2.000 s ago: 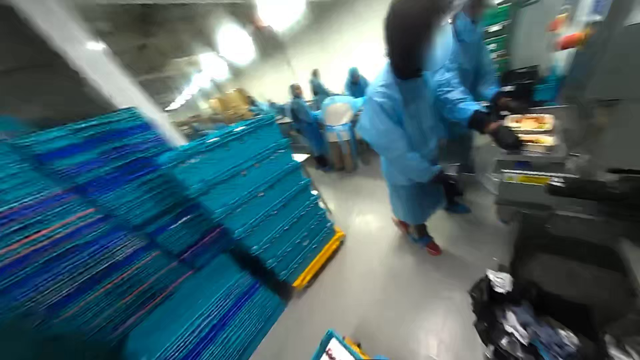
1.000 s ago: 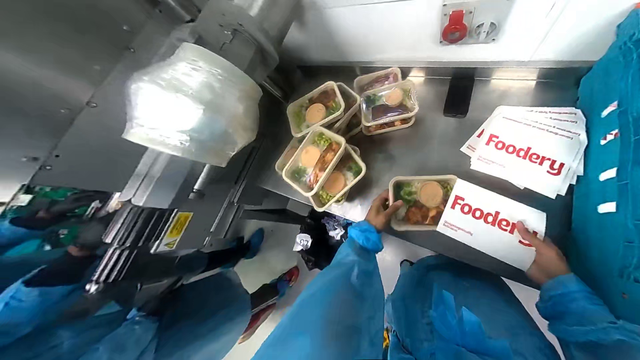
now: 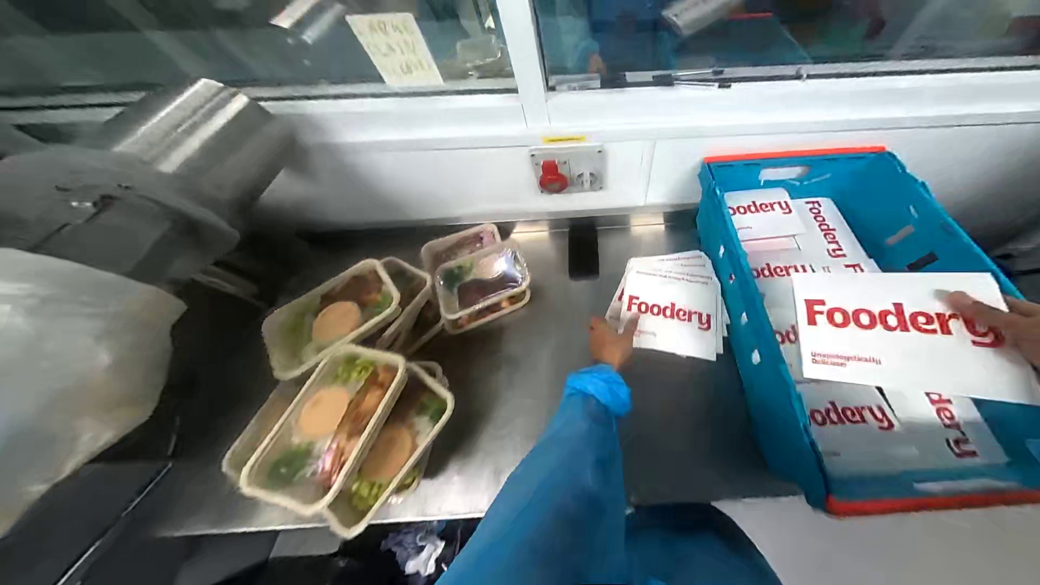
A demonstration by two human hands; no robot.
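My right hand (image 3: pixel 987 321) grips the right end of a white printed card sleeve (image 3: pixel 902 325), held over a blue plastic crate (image 3: pixel 768 414). Several similar sleeved packs (image 3: pixel 853 418) lie inside that crate. At the left edge of a stack of flat printed sleeves (image 3: pixel 670 313) is my left hand (image 3: pixel 612 341), its thumb and fingers touching the cards; whether it grips any is unclear. Film-covered food trays (image 3: pixel 325 431) lie in loose, overlapping piles on the left of the steel table (image 3: pixel 520 406). Whether a tray sits in the held sleeve cannot be seen.
A machine with a large roll of clear film (image 3: pixel 77 366) stands at the left. Behind the table, the white wall carries a red socket (image 3: pixel 553 176) below a window. A dark phone-like object (image 3: pixel 582 250) lies near the wall. Beneath the front edge is a bag of waste (image 3: pixel 418 548).
My right hand has moved right with a sleeve, over the crate. My left hand has let go of the food tray it touched and is now at the sleeve stack. The view has shifted strongly.
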